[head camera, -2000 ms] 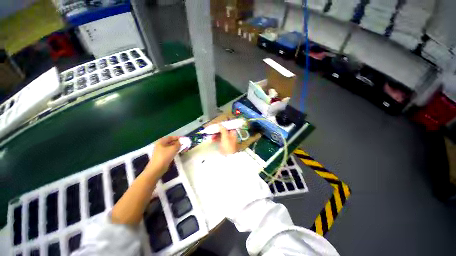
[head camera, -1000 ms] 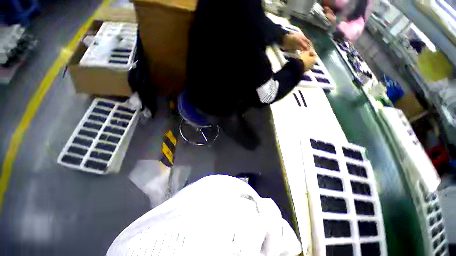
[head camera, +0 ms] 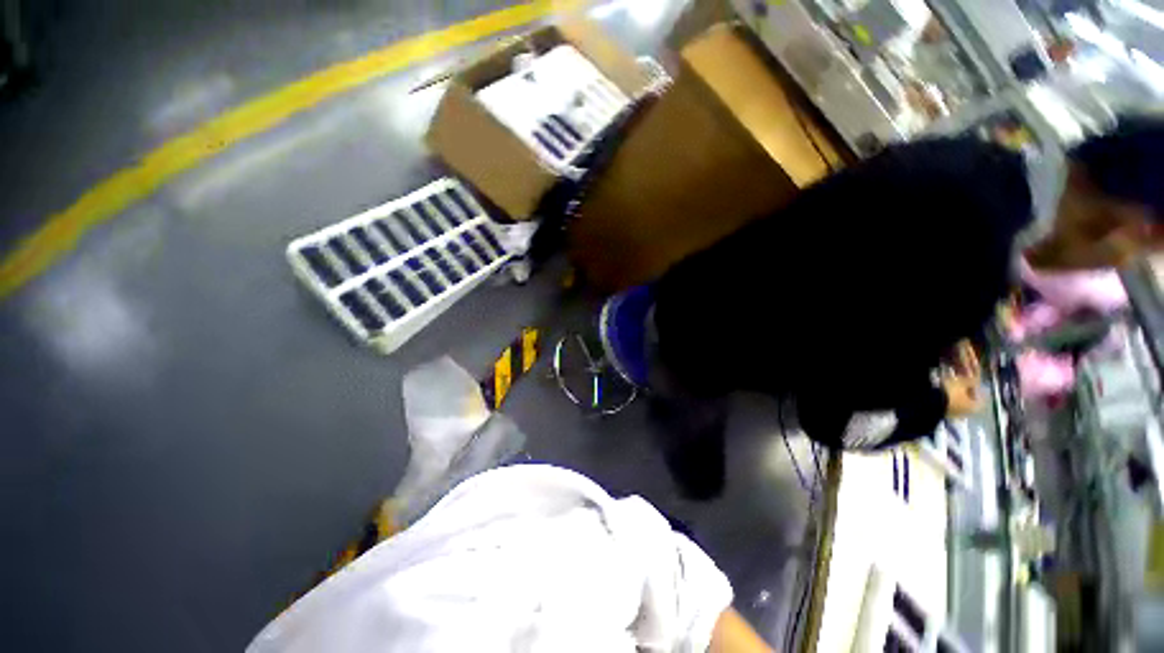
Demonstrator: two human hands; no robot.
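Neither of my hands is in the picture. A white sleeve (head camera: 511, 574) of mine fills the bottom middle, with a bit of bare forearm (head camera: 737, 634) cut off by the lower edge. The white-covered bench (head camera: 858, 517) runs along the lower right. Part of a white tray with dark parts (head camera: 904, 623) shows on it, cut off at the bottom. Two narrow dark strips (head camera: 901, 473) lie on the bench beyond that tray. Stacked white trays with dark parts (head camera: 406, 262) rest on the floor.
A person in black (head camera: 843, 281) sits on a blue stool (head camera: 628, 334) at the bench. An open carton with white trays (head camera: 492, 140) and a large brown box (head camera: 689, 172) stand behind. Clear plastic sheeting (head camera: 444, 415) and yellow-black tape (head camera: 513, 366) are on the floor.
The view has swung away from the conveyor and my hands towards the floor and seated person. Since the last frame, the floor trays shifted right and the bench slid towards the lower right.
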